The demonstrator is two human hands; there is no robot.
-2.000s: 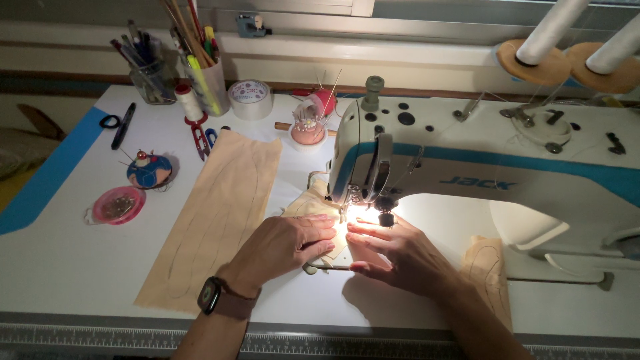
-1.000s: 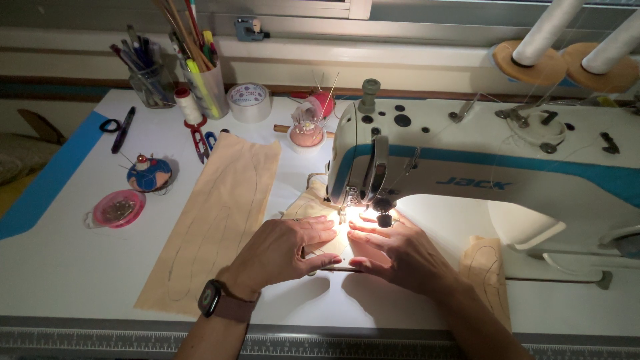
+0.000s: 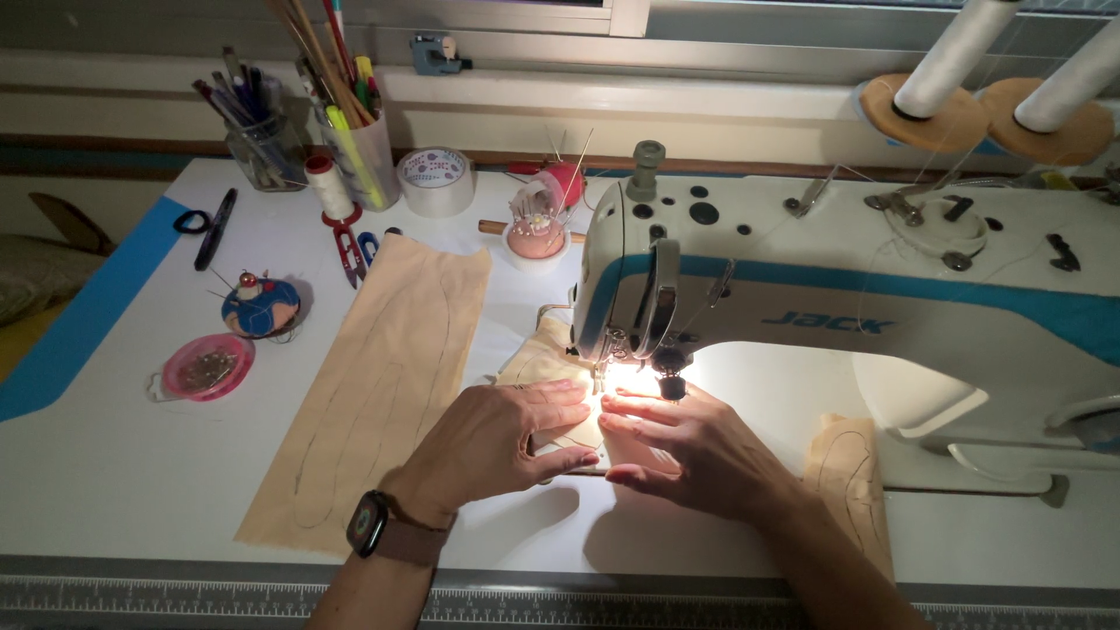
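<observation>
My left hand (image 3: 516,433), with a watch on its wrist, lies flat on a small piece of beige fabric (image 3: 547,350), just left of the needle area of a Jack sewing machine (image 3: 744,297). On the other side of the needle, my right hand (image 3: 691,446) rests palm down with its fingertips at the lit presser foot (image 3: 598,376). Neither hand is closed around anything. A long beige fabric piece (image 3: 394,376) with pencilled outlines lies to the left, and another marked piece (image 3: 844,490) lies beyond my right forearm. The lamp's glare hides the stitching point.
On the left are a blue pincushion (image 3: 261,308), a pink pin dish (image 3: 208,363) and a black pen (image 3: 216,229). Behind stand pen holders (image 3: 359,166), a tape roll (image 3: 436,181), thread snips (image 3: 348,254) and a pink pincushion (image 3: 535,236). A ruler (image 3: 507,608) edges the front.
</observation>
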